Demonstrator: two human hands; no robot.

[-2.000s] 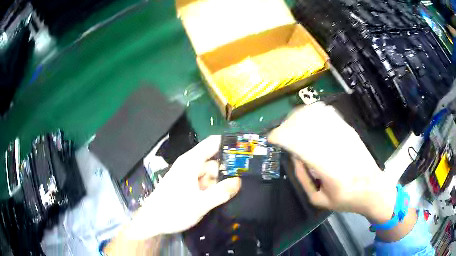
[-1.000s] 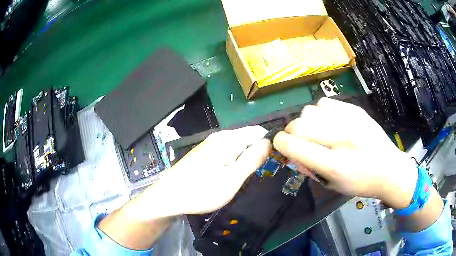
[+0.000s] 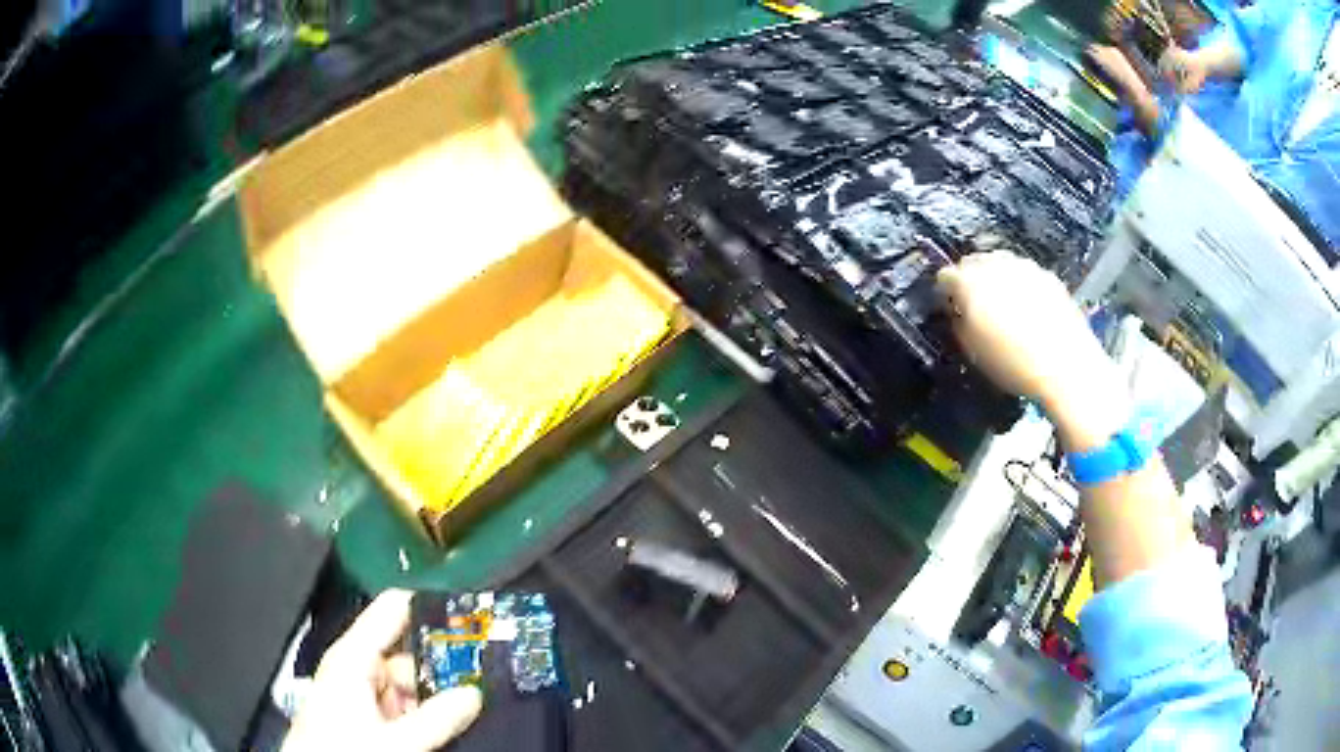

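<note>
My left hand (image 3: pixel 368 691) holds a black phone body at the bottom left; its top end shows a blue circuit board (image 3: pixel 492 646) with an orange flex. My right hand (image 3: pixel 1014 331) is at the right edge of the stacked black blister trays (image 3: pixel 823 191), fingers bent down onto the top tray. Whether its fingertips hold a part cannot be told.
An open brown carton (image 3: pixel 346 404) with yellow batteries stands left of the stack. A loose camera lens plate (image 3: pixel 647 423) lies beside it. A black parts tray (image 3: pixel 779 588) holds small bits. A white machine (image 3: pixel 919 676) is at right; another person (image 3: pixel 1271 74) is at top right.
My right hand has left the phone body and moved up and right to the stacked trays. My left hand keeps the body. The view has shifted right, so the carton appears further left.
</note>
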